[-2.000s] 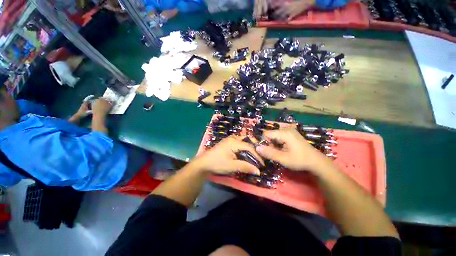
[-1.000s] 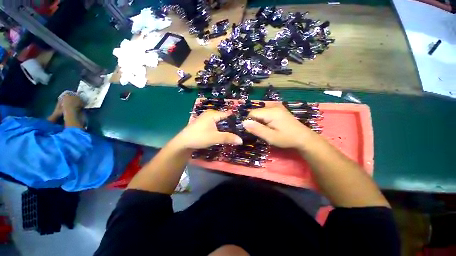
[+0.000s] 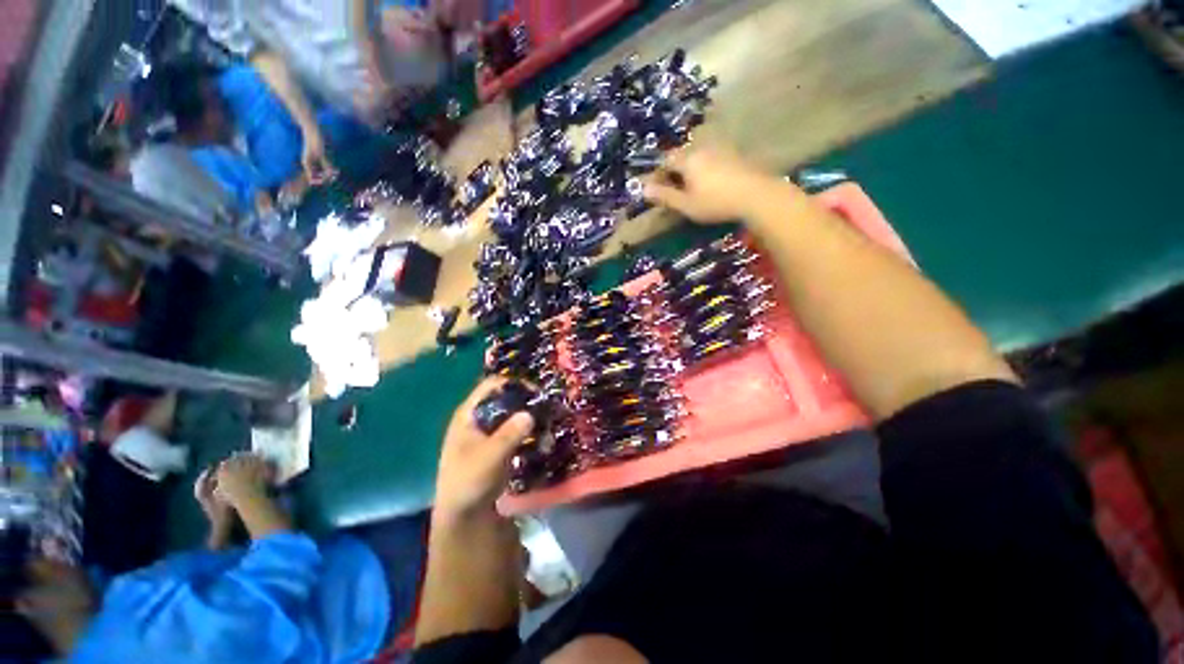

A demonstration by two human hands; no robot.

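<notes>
A salmon-red tray lies tilted in view at the bench's near edge. Black-and-silver key fobs with yellow-orange marks lie in packed rows in it. My left hand is at the tray's left end, closed around a small dark part. My right hand reaches over the tray to the right edge of a jumbled heap of loose black-and-silver pieces. Its fingertips touch or nearly touch the heap; whether they grip a piece cannot be told.
White crumpled scraps and a small open black box are left of the heap. A person in blue sits at the lower left; others are at the upper left. A white sheet lies at the top right.
My hands have parted: the right has moved up from the tray to the heap, the left to the tray's left end. The view has turned, and more rows of fobs show.
</notes>
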